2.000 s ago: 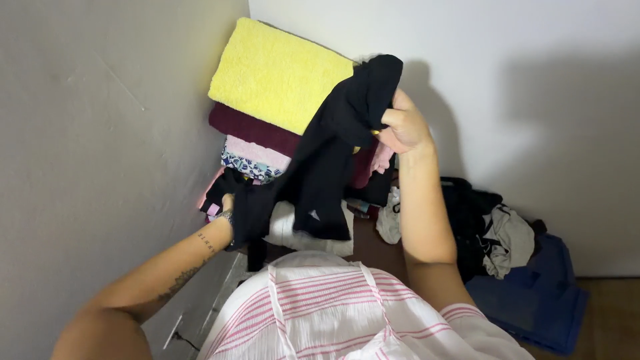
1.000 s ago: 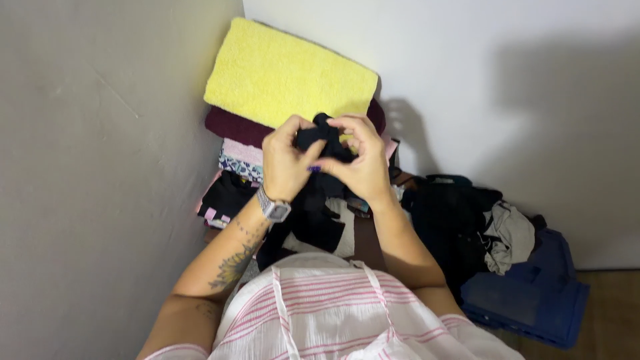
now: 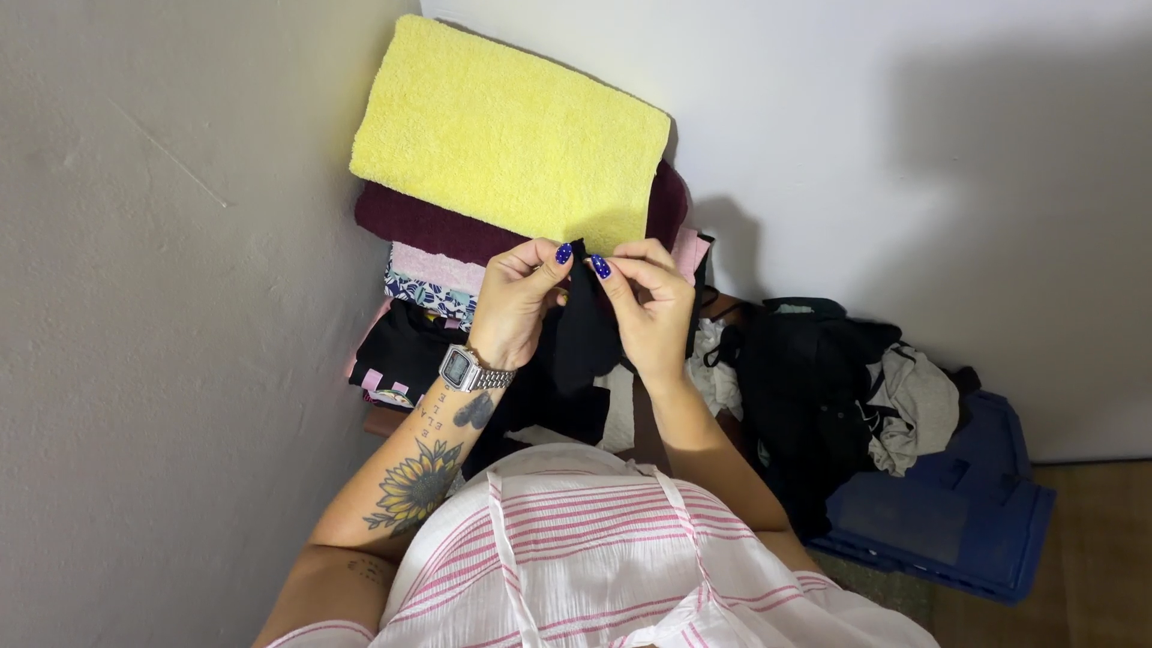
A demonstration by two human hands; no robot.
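A black cloth garment (image 3: 583, 337) hangs down between my hands in front of my body. My left hand (image 3: 526, 292) pinches its top edge between thumb and fingers. Close beside it, my right hand (image 3: 643, 301) pinches the same edge, the two thumbs nearly touching. The lower part of the garment merges with other black fabric, so its full shape is hidden. Just behind my fingertips lies a folded yellow towel (image 3: 513, 126), on top of a folded dark maroon cloth (image 3: 432, 223).
Below the maroon cloth are folded pink fabric (image 3: 436, 266), patterned fabric (image 3: 430, 295) and a black folded garment (image 3: 405, 351). To the right, loose black clothes (image 3: 810, 396) and a crumpled grey cloth (image 3: 916, 400) lie on a blue plastic lid or bin (image 3: 945, 513). Walls stand left and behind.
The black garment was stretched between my spread hands, then bunched in both hands near the towel. Now it hangs from my fingertips, which are close together.
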